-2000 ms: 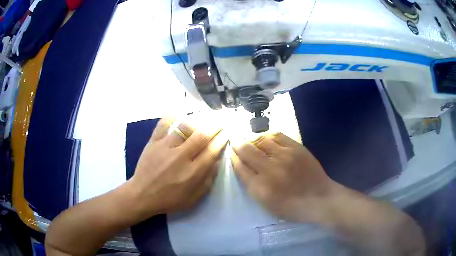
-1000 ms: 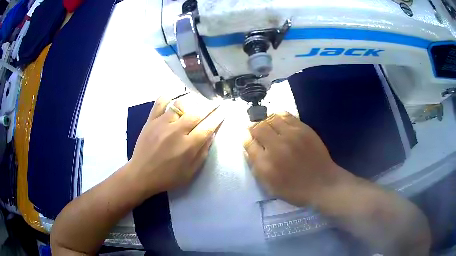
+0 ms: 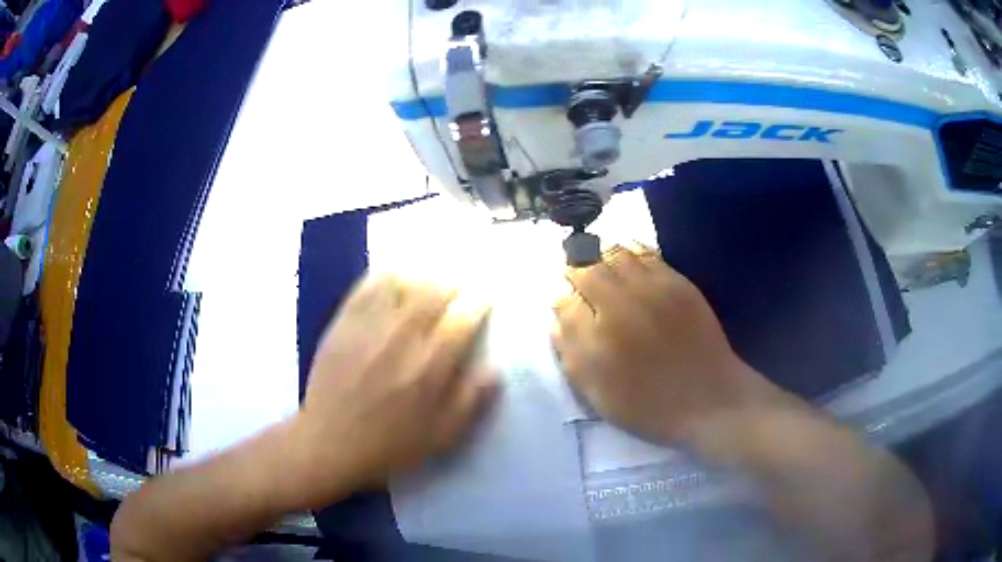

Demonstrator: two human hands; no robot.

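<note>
A pale panel (image 3: 483, 499) lies over a navy piece (image 3: 330, 258) under the machine head, running to the front table edge. My left hand (image 3: 401, 384) is blurred and lies over the pale panel, left of and nearer me than the needle area; its grip is unclear. My right hand (image 3: 648, 340) has curled fingers on the pale cloth just right of and in front of the needle area, fingertips partly hidden. The presser foot and needle are lost in lamp glare below the white sewing machine head (image 3: 527, 110).
A navy panel stack (image 3: 148, 242) with layered edges lies at left, beside an orange-yellow strip (image 3: 68, 285). A second navy stack (image 3: 769, 285) lies under the machine arm. A measuring tape (image 3: 643, 496) runs along the front edge. Coloured cloth (image 3: 115, 55) is heaped at back left.
My left hand has moved back toward me from the needle area, uncovering more of the pale panel and the navy piece's far edge. My right hand stays close to the needle area.
</note>
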